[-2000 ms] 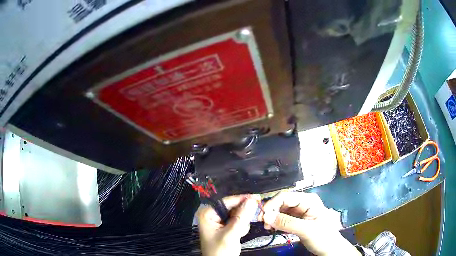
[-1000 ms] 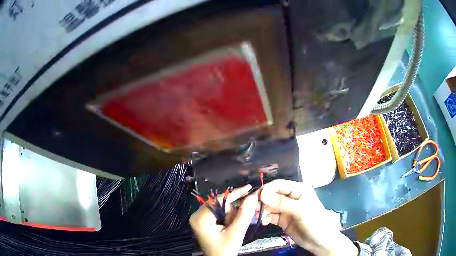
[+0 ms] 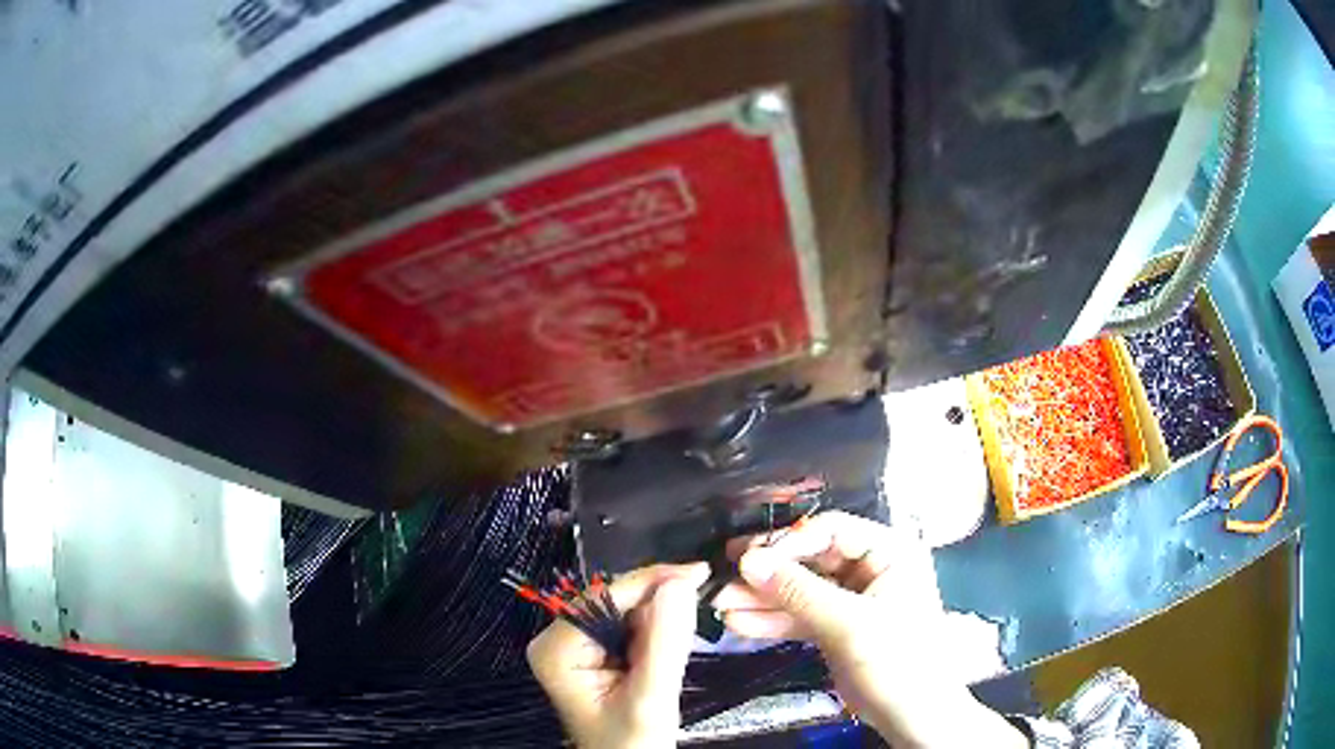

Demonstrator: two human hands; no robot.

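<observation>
My left hand (image 3: 622,651) holds a bunch of black cables (image 3: 597,618) whose short red core ends fan out to the upper left. My right hand (image 3: 835,593) is just to the right, its thumb and finger pinched on a cable end with a small red tip (image 3: 799,522). Both hands are close together below the dark crimping die (image 3: 732,490) under the press head. The tip is in front of the die; whether it touches is too small to tell. The black cable between the hands is partly hidden by the fingers.
The crimping press (image 3: 556,278) fills the upper view. Trays of red ferrules (image 3: 1061,432) and black ferrules (image 3: 1179,378) stand right, beside orange-handled snips (image 3: 1244,476). A ribbed conduit (image 3: 1218,212) hangs above them. A cable bundle (image 3: 439,629) and grey cable rest (image 3: 161,534) are at left.
The left hand with its bunch has shifted left. The right hand has turned and moved slightly up toward the die, and its red tip now points up and right.
</observation>
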